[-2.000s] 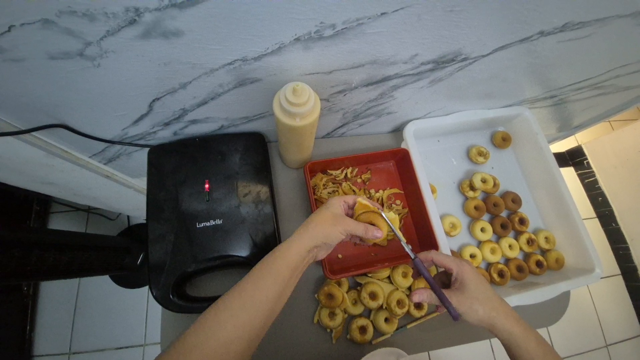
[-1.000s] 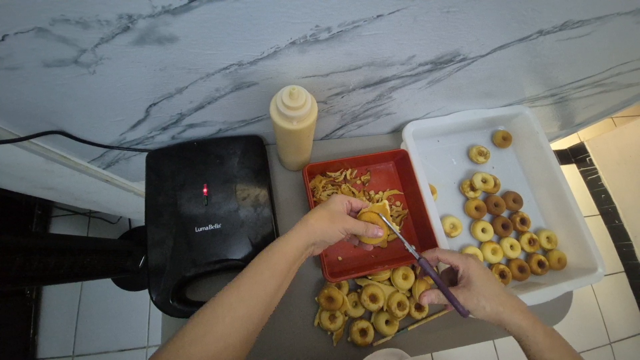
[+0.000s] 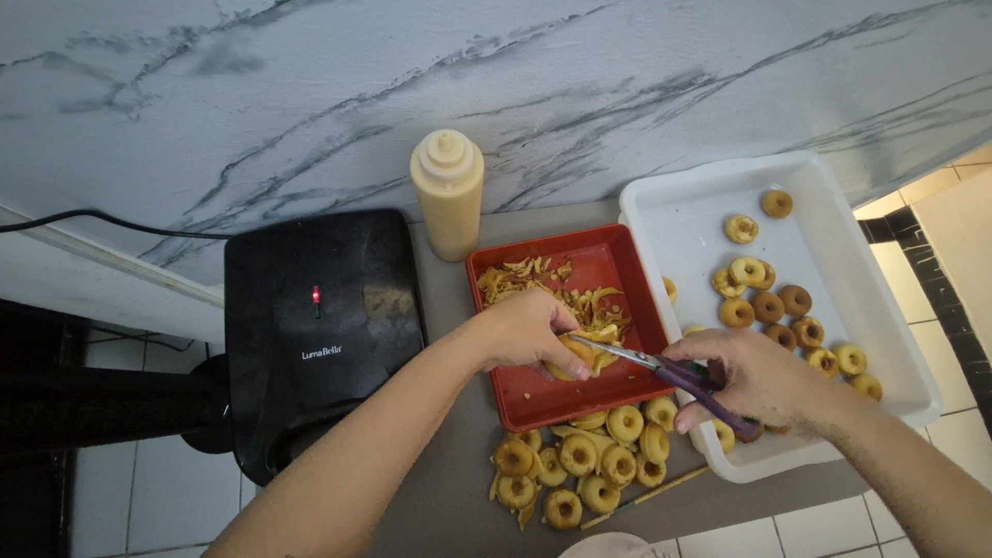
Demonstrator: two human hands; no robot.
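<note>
My left hand (image 3: 535,333) holds a mini donut (image 3: 572,358) above the red plastic tray (image 3: 508,399), where thin golden trimmings (image 3: 535,271) lie. My right hand (image 3: 736,380) grips the purple handles of a pair of scissors (image 3: 686,376), whose blades point left and meet the donut's edge. The fingers partly cover the donut, so its hole cannot be seen. Untrimmed donuts with ragged edges (image 3: 577,455) are heaped on the counter below the red tray. Donuts with smoother edges (image 3: 768,307) lie in the white plastic tub (image 3: 725,167) to the right, some behind my right hand.
A black electric donut maker (image 3: 333,325), closed and with a red light lit, stands at the left. A squeeze bottle of pale batter (image 3: 449,205) stands by the marbled wall. A thin wooden stick (image 3: 647,496) and the rim of a pale round container (image 3: 608,546) are near the front edge.
My right hand and the scissors have moved up and are less steeply tilted. My left hand still holds the donut over the red tray.
</note>
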